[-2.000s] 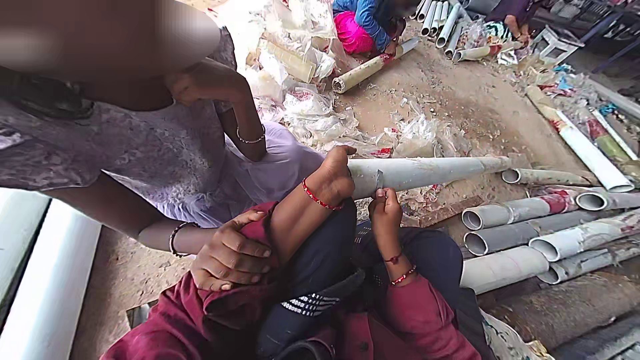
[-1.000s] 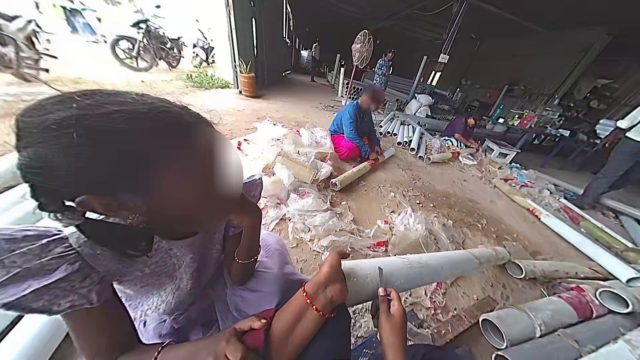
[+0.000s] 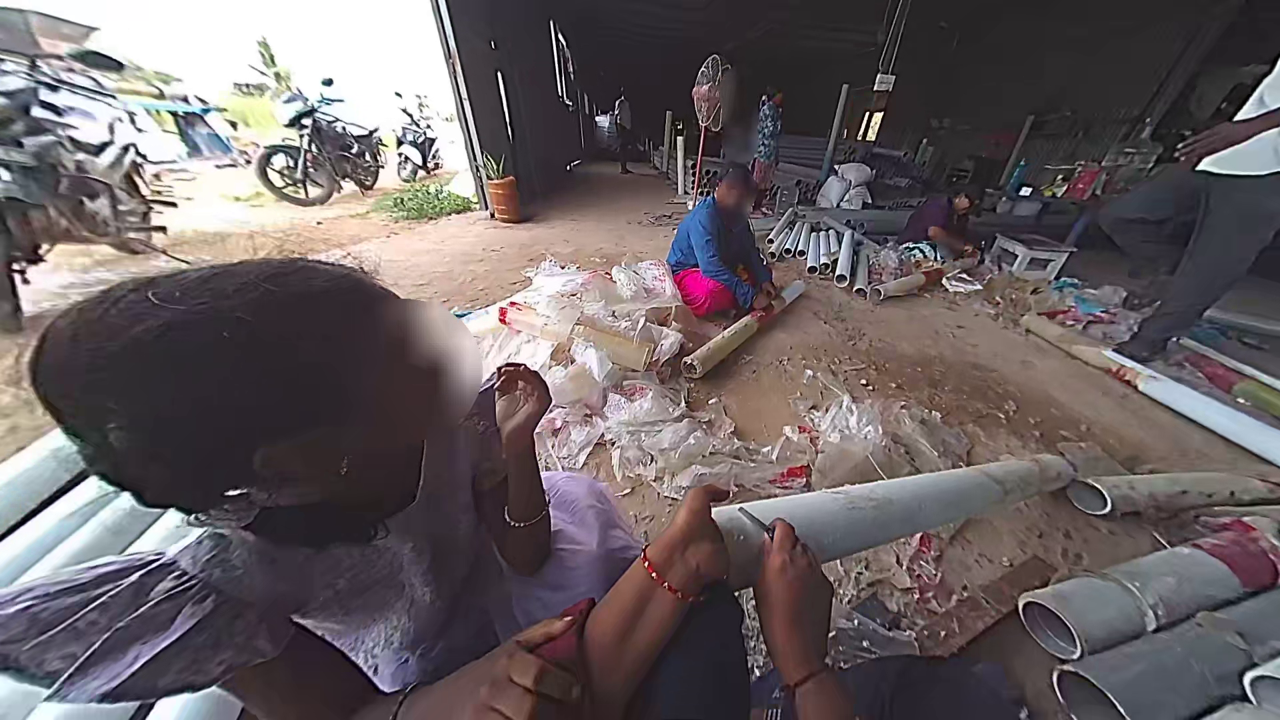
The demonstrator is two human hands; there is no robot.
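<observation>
A grey plastic pipe (image 3: 890, 510) slants away from me across the middle of the head view. At its near end is my left hand (image 3: 700, 535), with a red beaded bracelet at the wrist; its fingers are partly hidden around the pipe's end. My right hand (image 3: 793, 590) lies against the pipe's near side and grips a thin metal blade (image 3: 752, 520), whose tip rests on or just over the pipe. Close on my left, a person in a lavender top has one hand (image 3: 535, 675) around my left forearm at the maroon sleeve and the other hand raised.
Crumpled plastic wrap (image 3: 640, 430) covers the ground beyond my hands. Several grey pipes (image 3: 1120, 600) lie at the right, and more pipes (image 3: 60, 500) at the left. A person in blue (image 3: 715, 250) squats over another pipe (image 3: 740, 335). Someone stands at the far right.
The view has tilted up to show the shed and motorcycles. The person beside me has bent the head lower. My hands are still at the pipe's near end.
</observation>
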